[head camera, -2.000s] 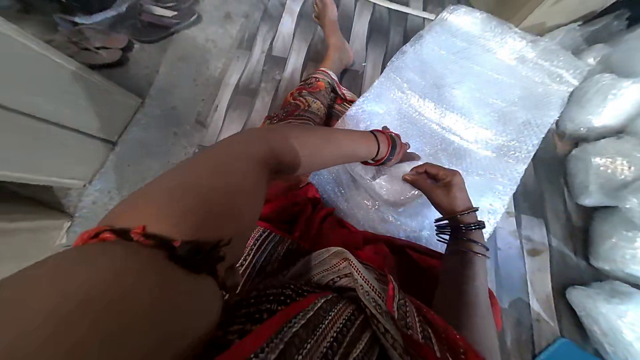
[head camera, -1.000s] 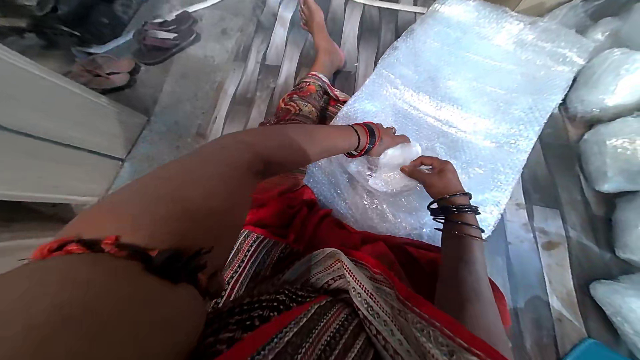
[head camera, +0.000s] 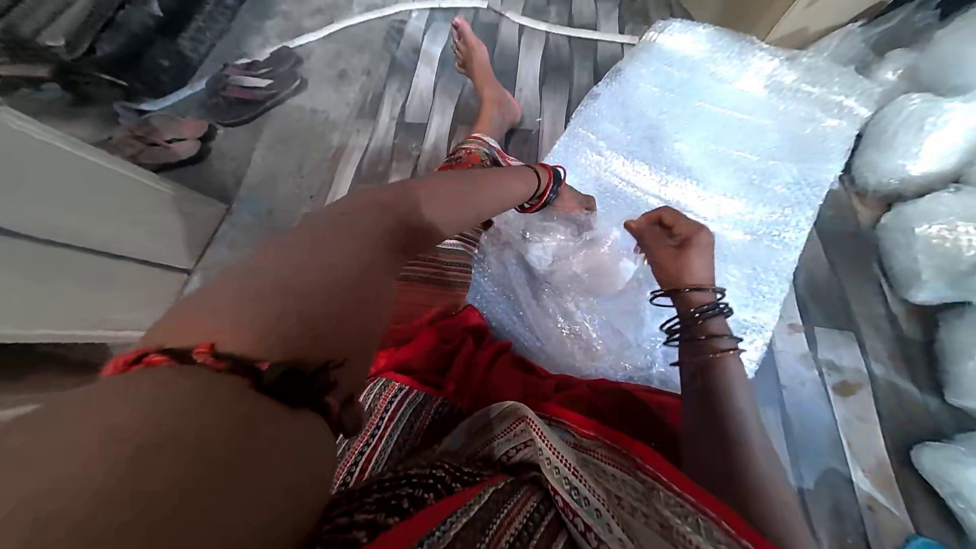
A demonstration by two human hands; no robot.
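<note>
A wide sheet of clear bubble wrap point(head camera: 732, 137) lies over the striped floor mat in front of my lap. Near its lower left part rests a whitish object point(head camera: 606, 263), loosely covered by crumpled clear plastic point(head camera: 564, 313); what it is cannot be told. My left hand point(head camera: 573, 203), with red and dark bands at the wrist, grips the gathered upper edge of this plastic. My right hand point(head camera: 675, 240), wearing dark bangles, is raised just right of the object with curled fingers; whether it pinches a bit of plastic is not clear.
Several bubble-wrapped bundles point(head camera: 934, 244) line the right side. Sandals point(head camera: 255, 84) lie at the upper left, above a pale cabinet point(head camera: 91, 244). A white cord point(head camera: 396, 9) crosses the floor at the top. My bare foot point(head camera: 484, 76) rests on the striped mat point(head camera: 427, 91), beside the sheet.
The right hand has come away from the whitish object, which it touched one second ago. The left hand has moved off the object's top to the plastic above it.
</note>
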